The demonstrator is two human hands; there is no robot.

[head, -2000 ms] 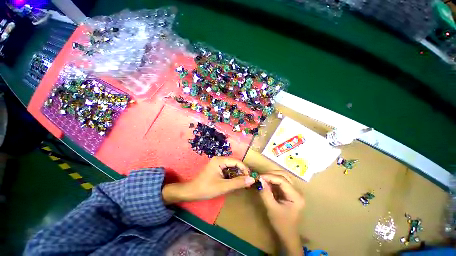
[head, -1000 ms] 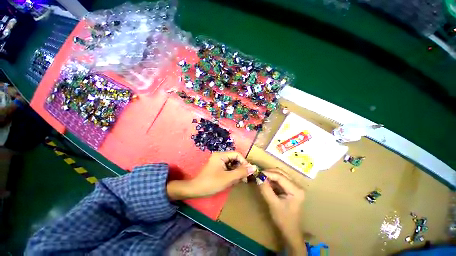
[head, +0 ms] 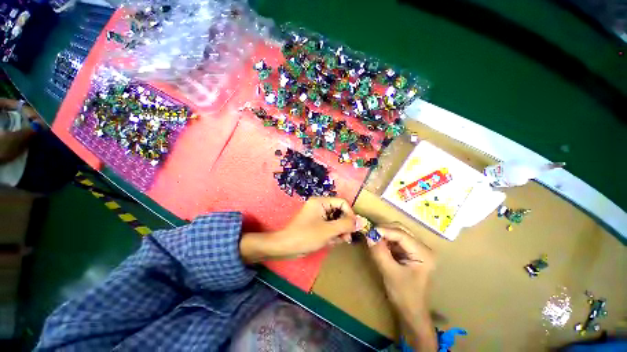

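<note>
My left hand (head: 309,230) reaches in from the lower left above the edge of the red mat. Its fingertips pinch a small circuit-board module (head: 363,225) with yellow and dark parts. Something dark also shows within its curled fingers. My right hand (head: 405,265) is just to the right, over the brown board. Its thumb and fingertip hold a small dark piece (head: 373,234) against the module. The fingertips of both hands nearly touch. A pile of black square pieces (head: 302,173) lies on the red mat (head: 199,179) just beyond my left hand.
Modules lie heaped in a clear blister tray (head: 337,89) and on a purple tray (head: 124,155). More clear trays (head: 185,55) are at upper left. A white box (head: 430,189), a white bottle (head: 519,173) and loose modules (head: 536,266) are on the right. A person's arm (head: 15,143) shows far left.
The view has shifted, so the bench things sit further right. Both hands stay together at the module, and the small piece at the right fingertips shows at a slightly different angle.
</note>
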